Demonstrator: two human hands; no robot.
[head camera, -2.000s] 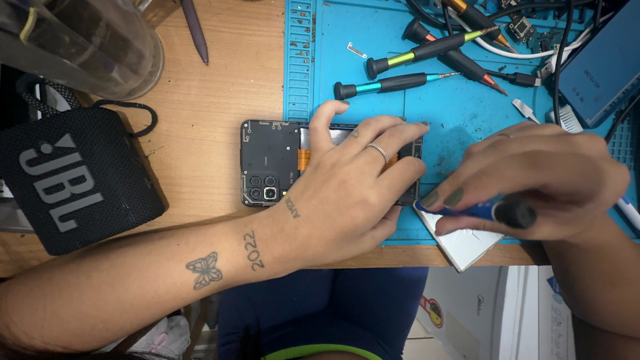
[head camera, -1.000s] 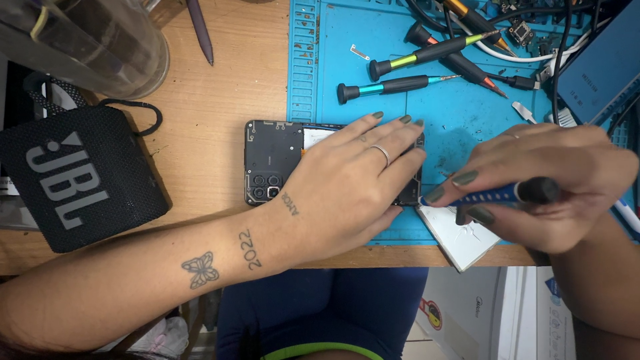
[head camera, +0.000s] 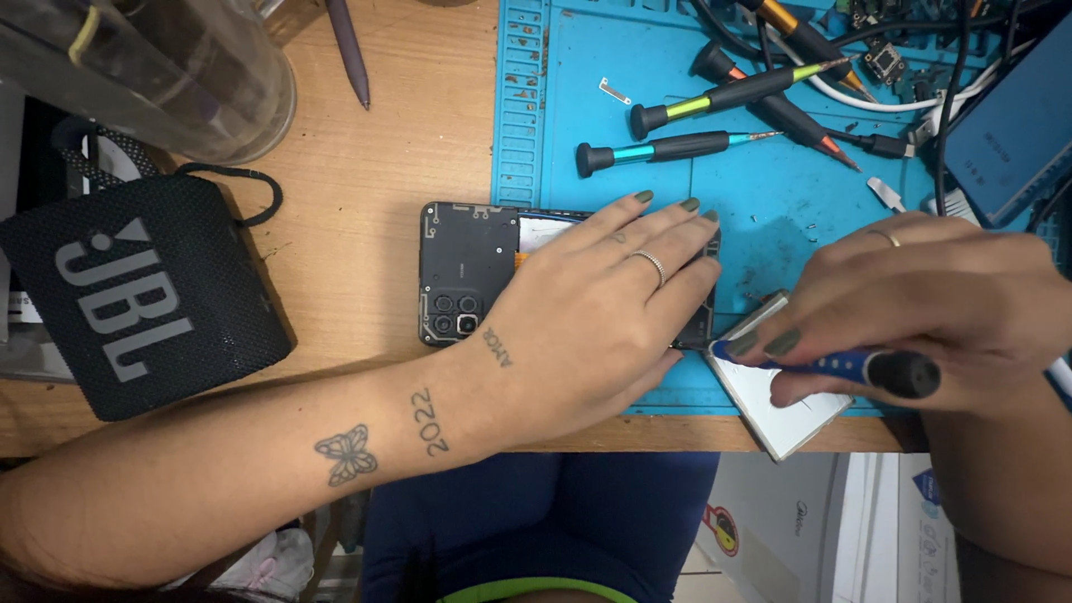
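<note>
An opened smartphone, its inner parts bared, lies across the left edge of the blue repair mat. My left hand rests flat over its right part, fingers spread slightly, pressing it down and hiding much of it. In my right hand is a blue pen-shaped tool with a black end, its tip at the phone's lower right corner. Whether the tip touches the phone cannot be told. Below that hand a white flat pad lies at a slant over the table's front edge.
Precision screwdrivers lie behind the phone, beside a small metal strip. Cables, circuit boards and a blue box crowd the back right. A JBL speaker, a clear jar and a pen are at left.
My left hand's fingers, bent and raised over the phone two seconds ago, now lie flatter across it. My right hand keeps the blue tool near the same corner.
</note>
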